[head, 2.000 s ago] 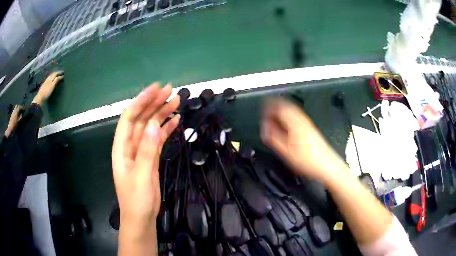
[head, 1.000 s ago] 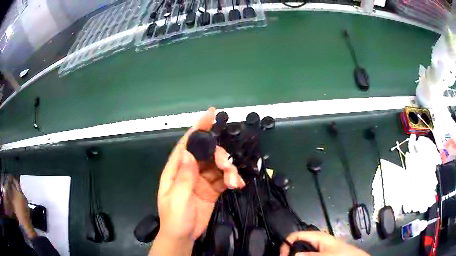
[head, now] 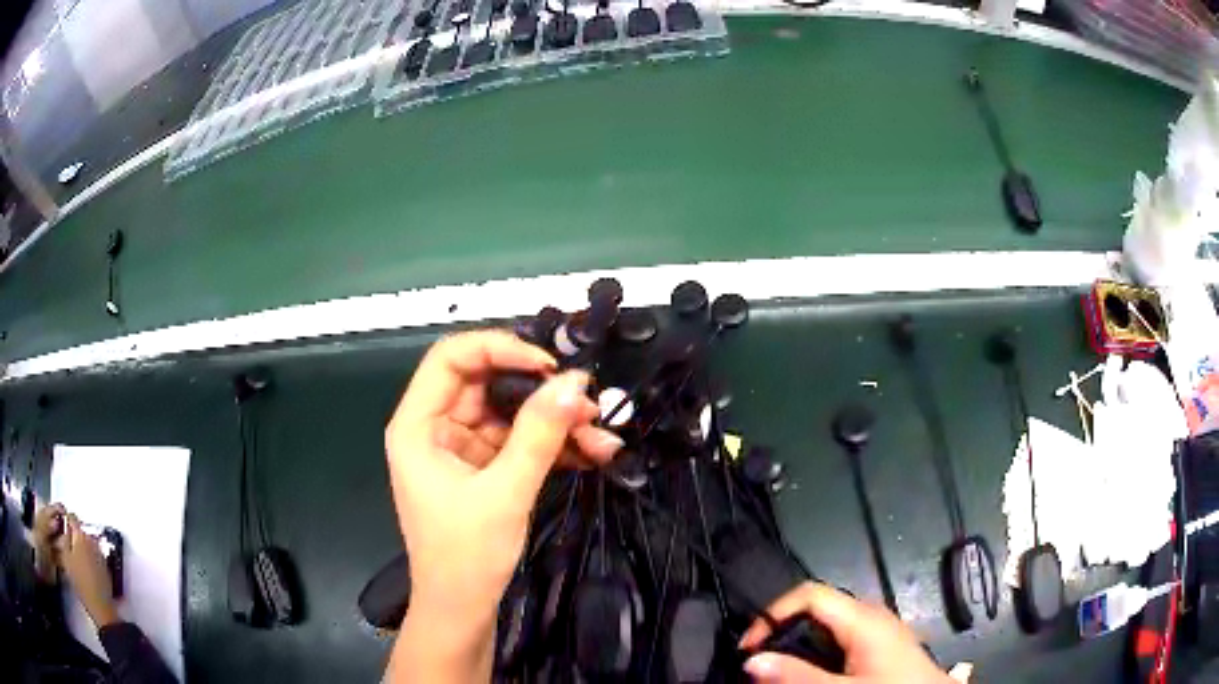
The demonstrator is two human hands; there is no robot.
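My left hand is at the centre, its thumb and fingers closed around the dark round head of a black unit. My right hand is at the bottom edge, partly cut off, holding a black oblong body. Whether both hands hold the same unit cannot be told. The pile of black units lies between and below my hands, its round heads gathered near the white rail and its oblong bodies towards me. Some heads show white faces.
Separate units lie on the mat at right and left. A green belt with a white rail runs beyond, bearing units and clear trays. At right are a red-yellow tin, white cloth and glue bottle. Another person's hands are at left.
Since one second ago, my left hand has turned, its fingers closing in over the round head. My right hand has stayed low with the body. The unit on the belt has shifted slightly right.
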